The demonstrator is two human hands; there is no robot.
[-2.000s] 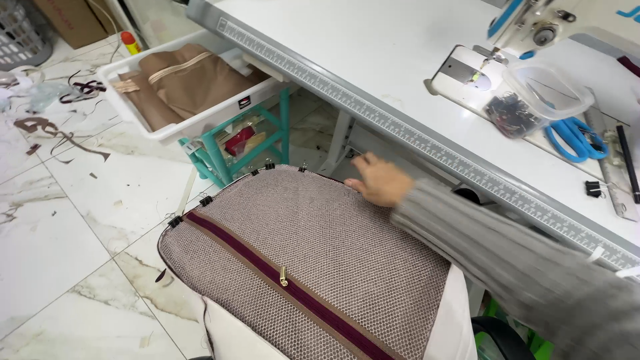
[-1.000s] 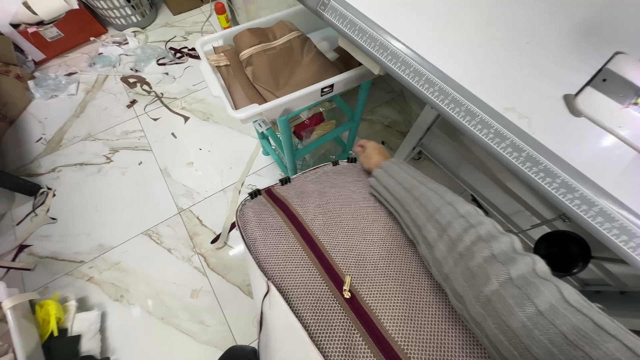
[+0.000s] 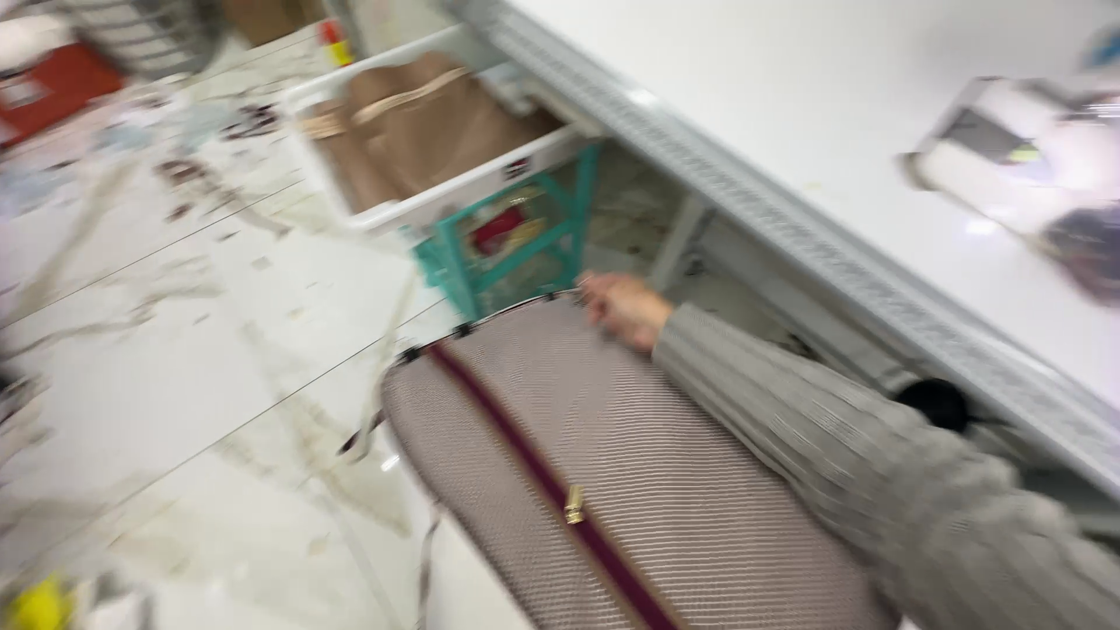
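A large patterned fabric panel [image 3: 665, 455] with a rounded end lies in the lower middle. A maroon zipper [image 3: 516, 429] with tan edging runs along it, bearing a gold zipper pull [image 3: 574, 506]. Several black binder clips [image 3: 463, 330] sit on the panel's far rim. My right hand [image 3: 626, 308], in a grey knitted sleeve, is at the panel's far right corner, its fingers closed at the edge. Blur hides whether it grips the rim or a clip there. My left hand is out of view.
A white sewing table edge with a ruler strip [image 3: 752, 192] runs diagonally at the right, with part of a sewing machine [image 3: 997, 149] on it. A white bin [image 3: 420, 206] of brown pieces stands on a teal stool [image 3: 464, 280]. Scraps litter the tiled floor.
My right hand has moved from the panel's right edge to its far corner since two seconds ago. The view has swung left and partly back.
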